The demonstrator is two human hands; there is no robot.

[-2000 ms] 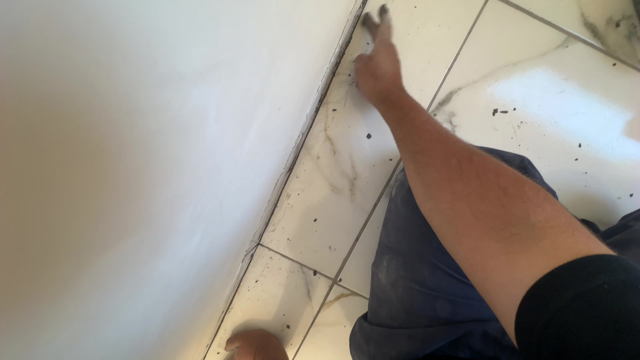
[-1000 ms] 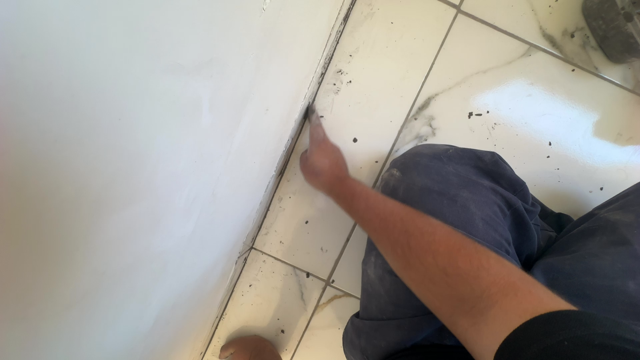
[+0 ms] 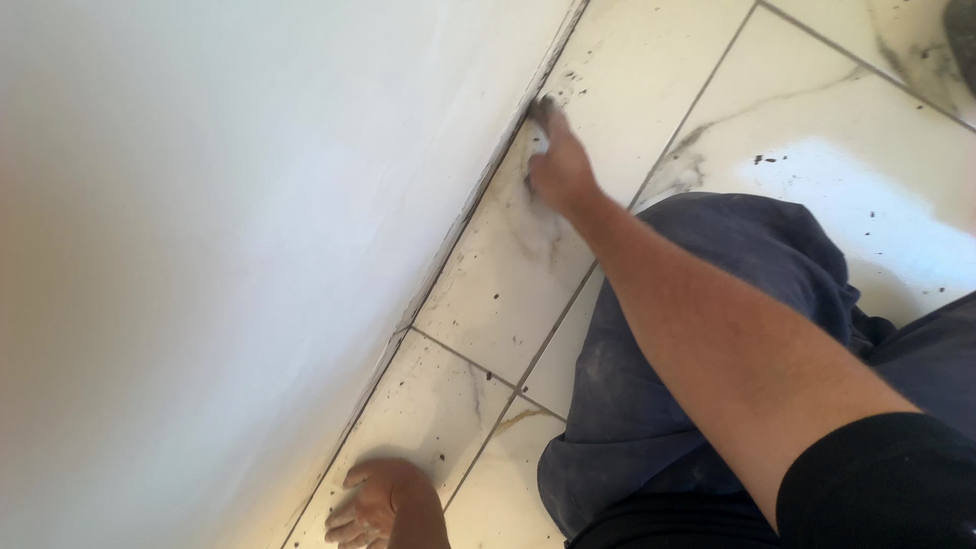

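My right hand (image 3: pixel 560 156) reaches to the joint between the white wall (image 3: pixel 267 198) and the marbled floor tiles (image 3: pixel 488 305). Its fingertips are dark and slightly blurred, close against the dark line of the joint. The thumb is apart from the fingers, and no tool shows in the hand. At the bottom left my left hand (image 3: pixel 374 499) rests on a tile near the wall, its fingers spread and holding nothing. Dark smears and crumbs (image 3: pixel 572 80) lie on the tile beside my right fingertips.
My knee in dark blue trousers (image 3: pixel 709 259) is on the tiles to the right of the wall. A dark object (image 3: pixel 962 38), cut off by the frame, stands at the top right edge. Small dark crumbs (image 3: pixel 762 159) are scattered over the floor.
My right hand came back along the wall joint from farther up, then moved a little up it again. More of my left hand shows now. The view has shifted slightly.
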